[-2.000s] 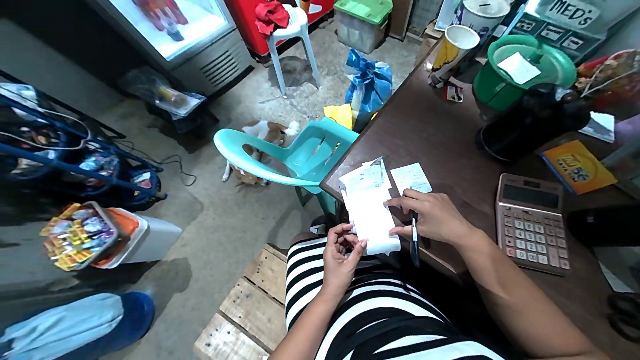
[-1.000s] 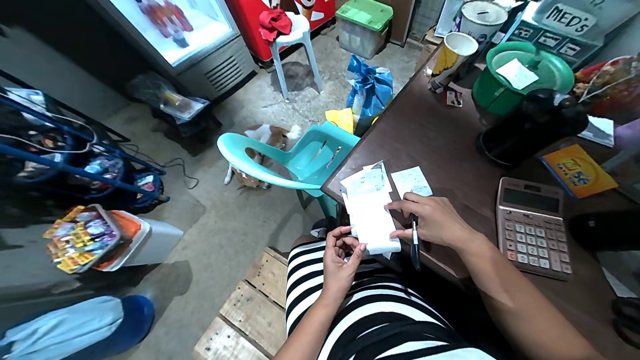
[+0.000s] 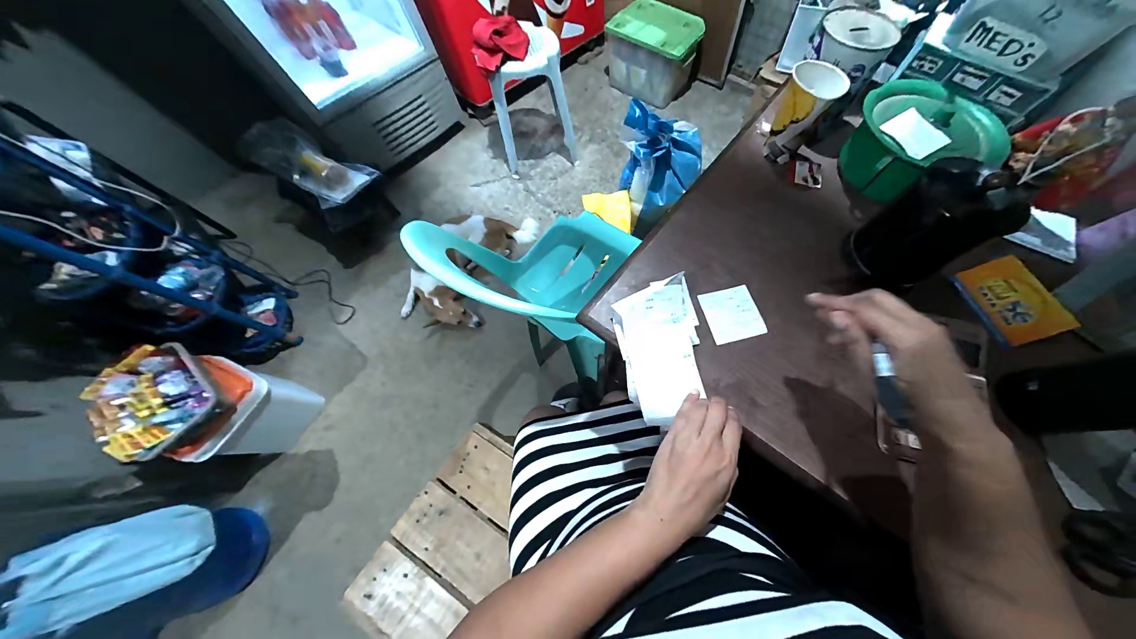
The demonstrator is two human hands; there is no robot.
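My left hand (image 3: pixel 697 461) rests with its fingertips on the lower end of a stack of white paper slips (image 3: pixel 661 364), which overhangs the corner of the brown table (image 3: pixel 754 231). Beside the stack lies a separate small written slip (image 3: pixel 732 314). Raised over the table at the right, my right hand (image 3: pixel 896 355) is blurred and holds a pen (image 3: pixel 887 386) against the palm. Beneath that hand and forearm is a calculator (image 3: pixel 972 351), mostly hidden. A black flask-like container (image 3: pixel 932 222) stands just beyond.
Behind are a green bucket (image 3: pixel 874 160), a paper cup (image 3: pixel 812 89) and a yellow-orange packet (image 3: pixel 1016 300). A teal plastic chair (image 3: pixel 568 266) touches the table's left side, with a dog (image 3: pixel 444 297) on the floor by it. A wooden slatted bench (image 3: pixel 453 524) is at lower left.
My right hand has lifted off the slips and moved right, over the calculator, with the pen still in it. My left hand has shifted to the lower right end of the stack.
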